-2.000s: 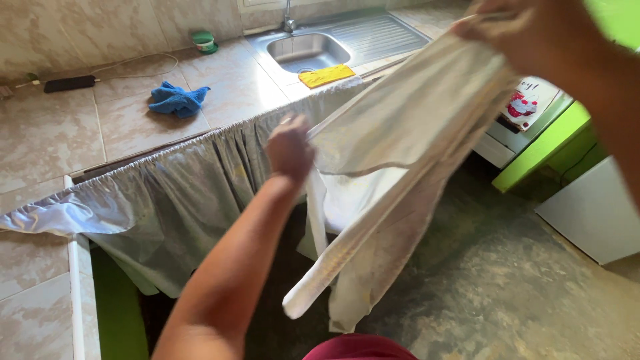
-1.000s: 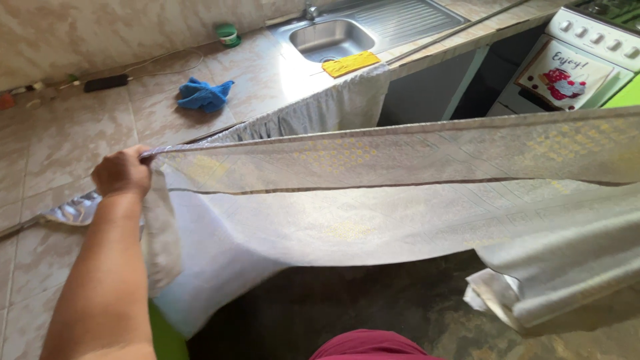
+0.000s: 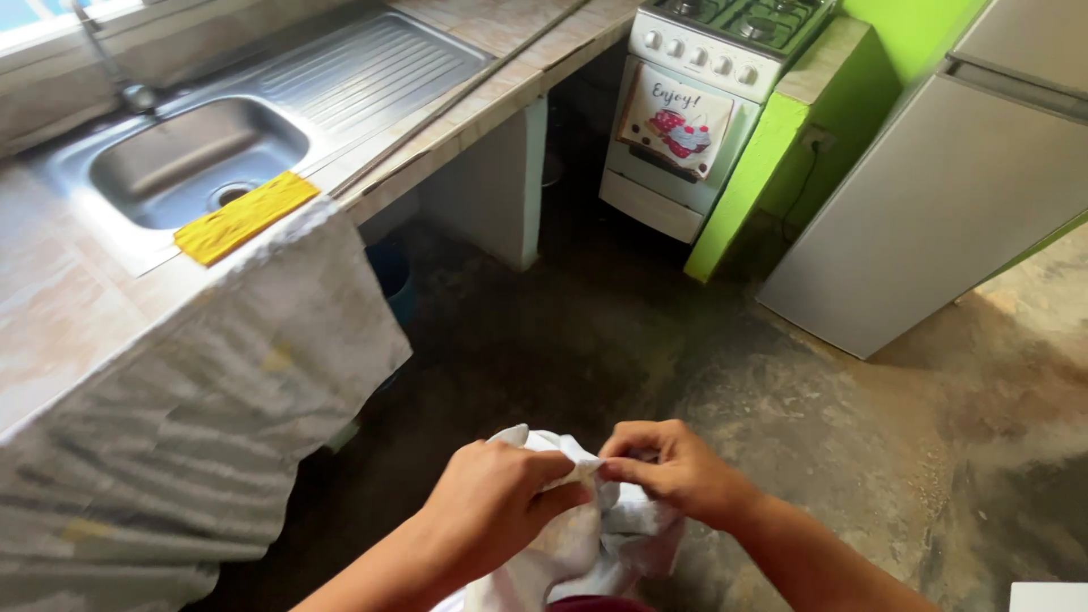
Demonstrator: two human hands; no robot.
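Note:
A pale fabric curtain (image 3: pixel 557 544) hangs gathered in front of my body at the bottom centre. My left hand (image 3: pixel 506 493) grips its upper edge from the left, fingers bent over the cloth. Just to the right, my right hand (image 3: pixel 680 472) pinches the same edge between thumb and fingertips. Another grey-white curtain (image 3: pixel 212 365), gathered along its top, hangs from the counter front at the left. A long thin rod (image 3: pixel 459 98) lies along the counter's front edge beside the sink, with its near end close to that curtain's top.
A steel sink (image 3: pixel 200 161) with a faucet (image 3: pixel 136 98) is set in the tiled counter, a yellow cloth (image 3: pixel 246 218) on its front rim. Beyond stand a white stove (image 3: pixel 680 127), a green partition (image 3: pixel 748 187) and a refrigerator (image 3: pixel 926 195). A blue bucket (image 3: pixel 391 280) sits under the counter.
The loose curtain was stretched wide a second ago and is now bunched between my hands. My left hand has left the counter's edge. The view has swung right.

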